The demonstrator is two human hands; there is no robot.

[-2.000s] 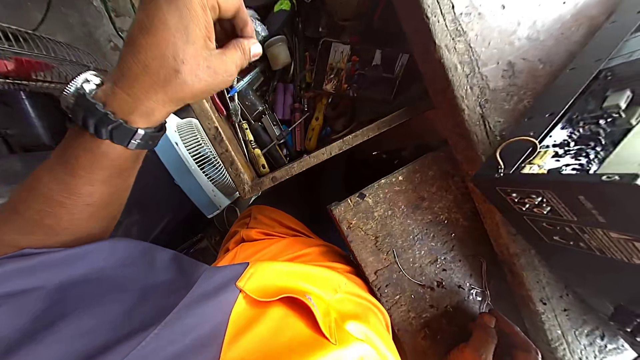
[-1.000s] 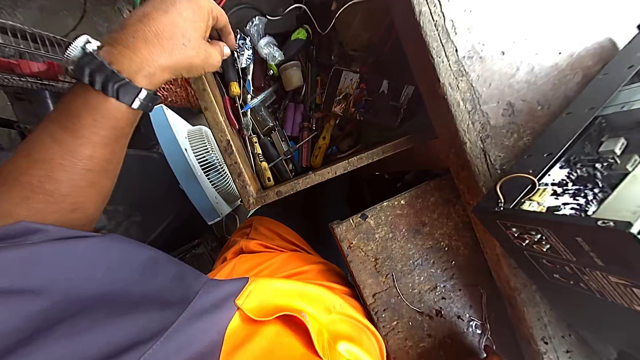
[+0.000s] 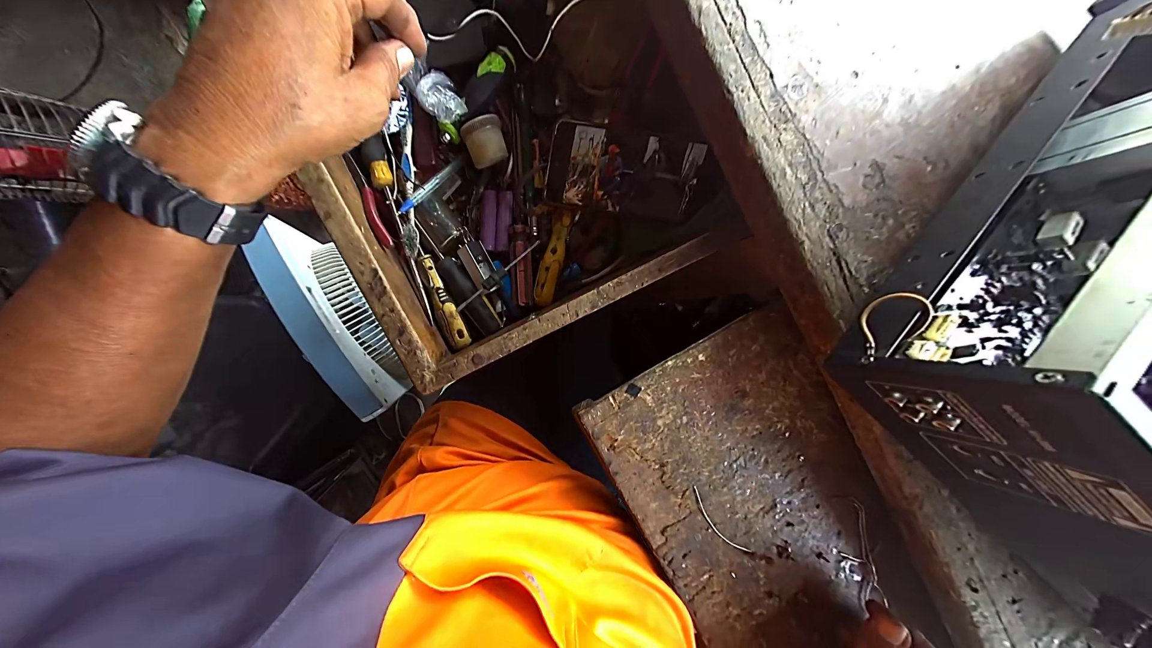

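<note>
My left hand (image 3: 288, 90), with a black-strapped watch (image 3: 171, 184) on its wrist, hovers over the left side of an open wooden drawer (image 3: 576, 306) full of tools. Its fingers are bent and run partly out of the top edge; whether they hold something is unclear. Below it lie a yellow-and-black handled tool (image 3: 382, 171), red-handled pliers (image 3: 376, 218) and yellow-handled screwdrivers (image 3: 553, 261). Only a fingertip of my right hand (image 3: 886, 627) shows at the bottom edge, beside thin bent wire (image 3: 866, 549) on the worn wooden board (image 3: 720, 432).
An open electronic unit with a black panel (image 3: 1008, 432) stands on the right ledge (image 3: 810, 135). A blue-and-white plastic housing with a grille (image 3: 315, 306) sits left of the drawer. A wire rack (image 3: 36, 135) is at the far left. Another short wire (image 3: 715, 526) lies on the board.
My left hand stays over the drawer's left side, its fingers shifted slightly. My right hand, more visible two seconds ago, has mostly gone out at the bottom edge.
</note>
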